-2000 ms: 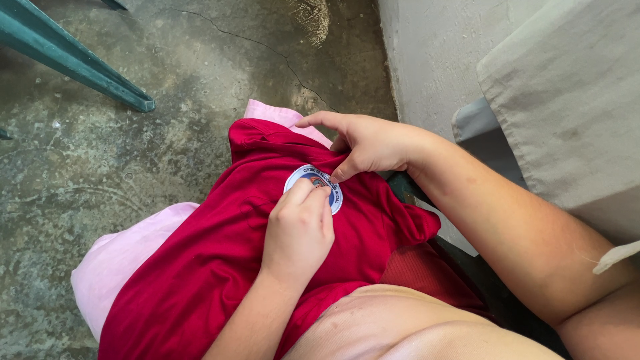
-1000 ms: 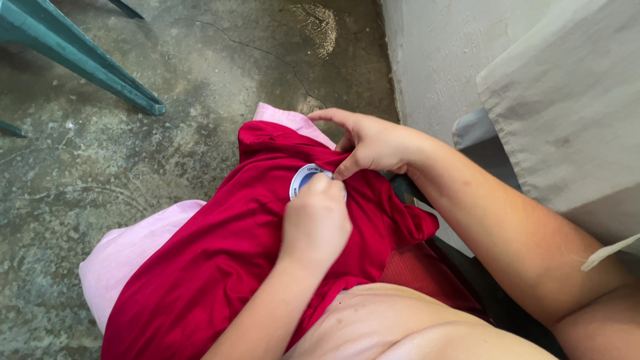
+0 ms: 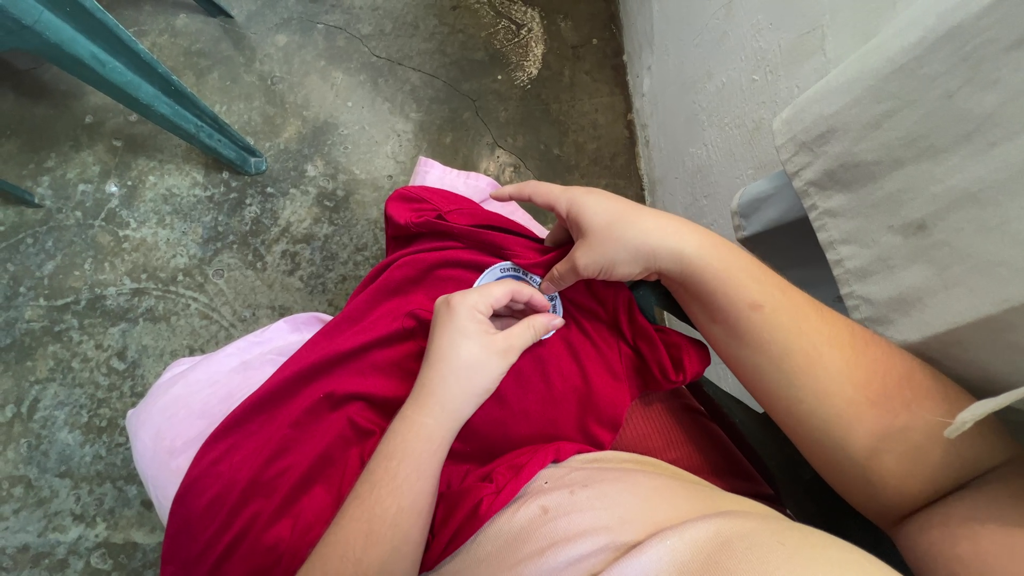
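Note:
A round white-and-blue patch (image 3: pixel 512 272) with lettering lies on a dark red garment (image 3: pixel 384 336), spread over my lap. My left hand (image 3: pixel 488 336) is over the patch's lower part and hides some of it. Its thumb and index fingertips are close together at the patch's right side; whether they hold something small cannot be told. At the patch's upper right edge, my right hand (image 3: pixel 600 236) rests with its thumb on the patch and its curled fingers gripping a fold of the garment. Its index finger stretches left above the cloth.
Pink cloth (image 3: pixel 216 392) shows under the garment. A green plastic furniture leg (image 3: pixel 176 104) stands on the cracked concrete floor (image 3: pixel 320 184) at upper left. To the right are a pale wall (image 3: pixel 704 104), a hanging beige cloth (image 3: pixel 912 176) and a dark chair part (image 3: pixel 800 448) beside me.
My left hand has turned and its thumb now shows; one second ago its back covered the patch's lower part. The right hand keeps its place at the patch's edge.

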